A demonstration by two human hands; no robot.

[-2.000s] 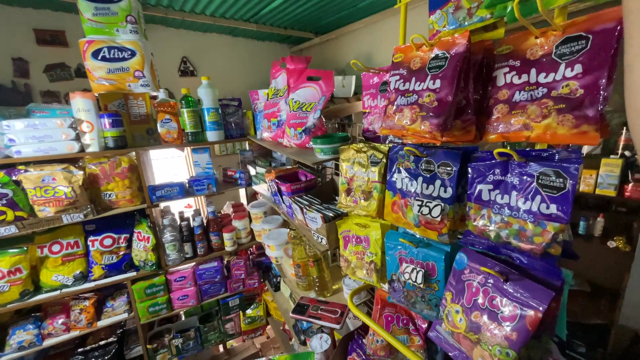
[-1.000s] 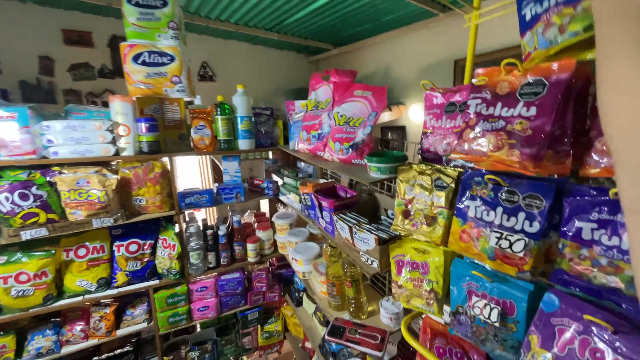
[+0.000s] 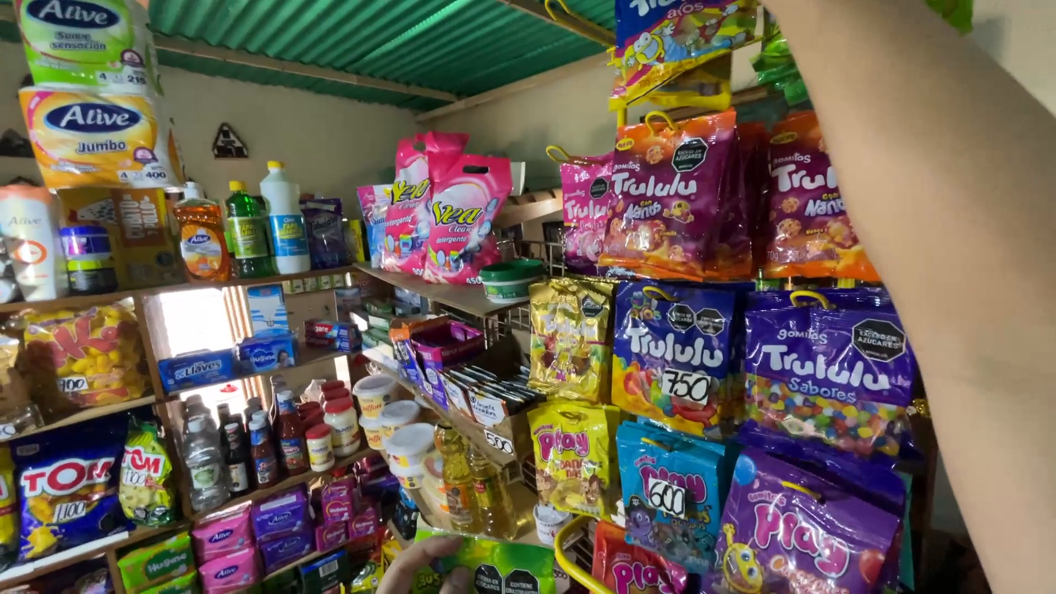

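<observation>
At the bottom centre, my left hand (image 3: 425,565) grips a green candy bag (image 3: 507,565) by its top edge; only some fingers show. My right forearm rises along the right side, and its hand is beyond the top edge of the view, near a blue Trululu gummy bag (image 3: 681,41) on the upper hooks. Below that hang purple and orange Trululu bags (image 3: 676,198), a blue Trululu bag (image 3: 676,355), a Trululu Sabores bag (image 3: 829,371), a yellow Play bag (image 3: 573,458), a turquoise Play bag (image 3: 672,495) and a purple Play bag (image 3: 804,528).
A yellow metal rack bar (image 3: 573,561) curves beside the green bag. Behind it, a wooden shelf (image 3: 487,305) bears pink detergent bags (image 3: 470,219) and a green tub (image 3: 511,282). Oil bottles (image 3: 470,487), white tubs (image 3: 408,445) and snack bags (image 3: 70,487) fill shelves to the left.
My right forearm has come far into view on the right, raised across the hanging bags. My left hand with the green bag now shows at the bottom.
</observation>
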